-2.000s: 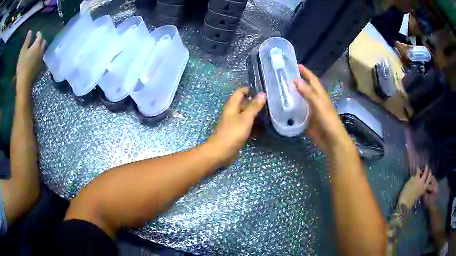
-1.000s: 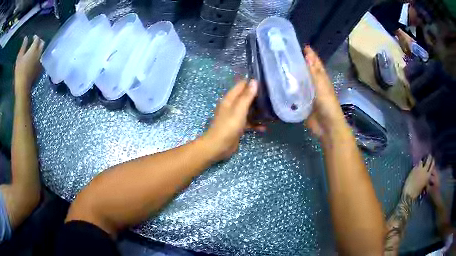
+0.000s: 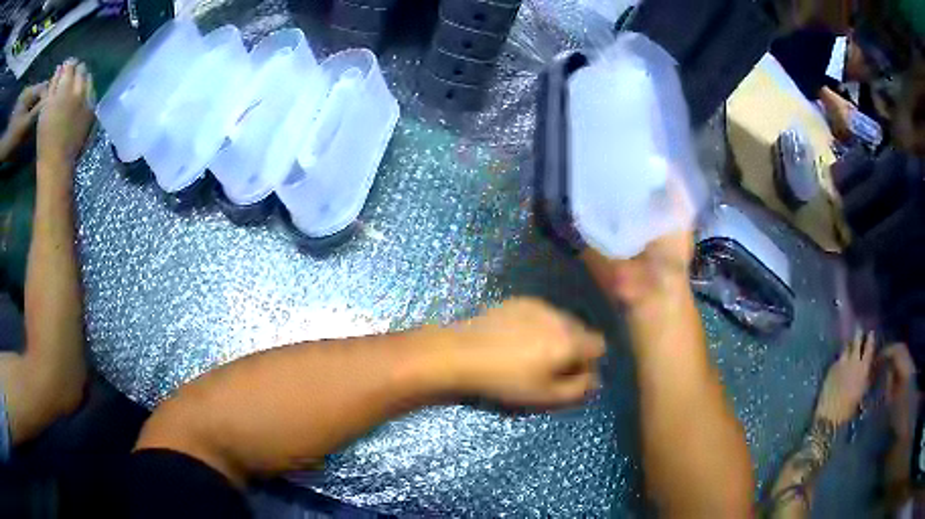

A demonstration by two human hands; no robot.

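Note:
The translucent oval container (image 3: pixel 619 152), with the black oval container (image 3: pixel 555 152) against its left side, is held up at centre right. It is blurred and tilted. My right hand (image 3: pixel 654 266) grips it at its lower end, the fingers partly hidden behind the frosted wall. My left hand (image 3: pixel 538 355) is below and to the left, off the container. Its fingers are curled in, it is blurred, and nothing shows in it.
A leaning row of translucent containers (image 3: pixel 340 152) over black ones stands at left on bubble wrap (image 3: pixel 243 294). Stacked black pots (image 3: pixel 467 51) stand at the far side. A bagged set (image 3: pixel 745 284) and cardboard (image 3: pixel 756 112) lie at right. Other people's hands and forearms show left and right.
My left hand has let go of the containers and moved down toward me, its fingers now curled. My right hand has shifted to the lower end of the set, which has turned its frosted wall toward me.

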